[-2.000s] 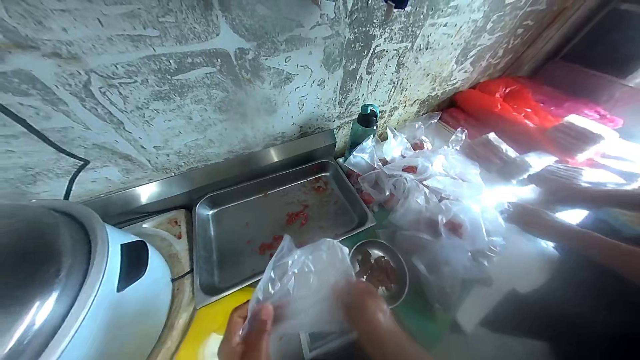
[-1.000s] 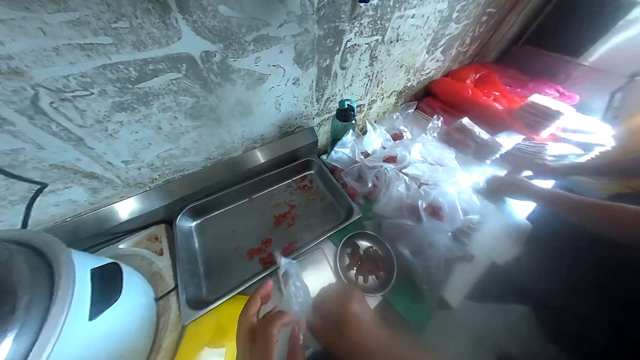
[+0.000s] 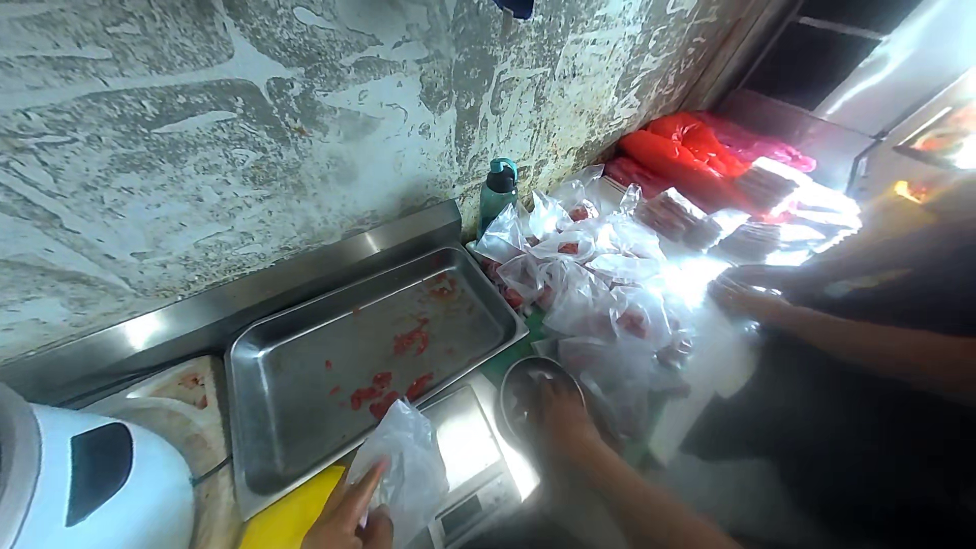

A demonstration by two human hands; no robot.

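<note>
My left hand (image 3: pixel 354 507) grips a clear plastic bag (image 3: pixel 408 473) at the bottom of the view, in front of a steel tray (image 3: pixel 305 396) with scraps of red meat (image 3: pixel 412 339). My right hand (image 3: pixel 560 415) reaches into a round metal bowl (image 3: pixel 515 389); its fingertips and whatever they touch are hidden. Between the hands lies a kitchen scale (image 3: pixel 461 438) with a steel platform. Beyond the bowl, several knotted plastic bags of meat (image 3: pixel 572 282) are piled up.
A white rounded appliance (image 3: pixel 114 473) stands at left beside a worn board (image 3: pixel 183 427). A green bottle (image 3: pixel 497 197) is near the wall. Red plastic bags (image 3: pixel 686 164) and stacked packs (image 3: pixel 671 217) lie behind the pile. Another person's hand and forearm (image 3: pixel 823 328) extend from the right.
My right hand has moved away from the bag at my left hand and into the bowl, where pieces of meat showed one second ago. My left hand still has the bag.
</note>
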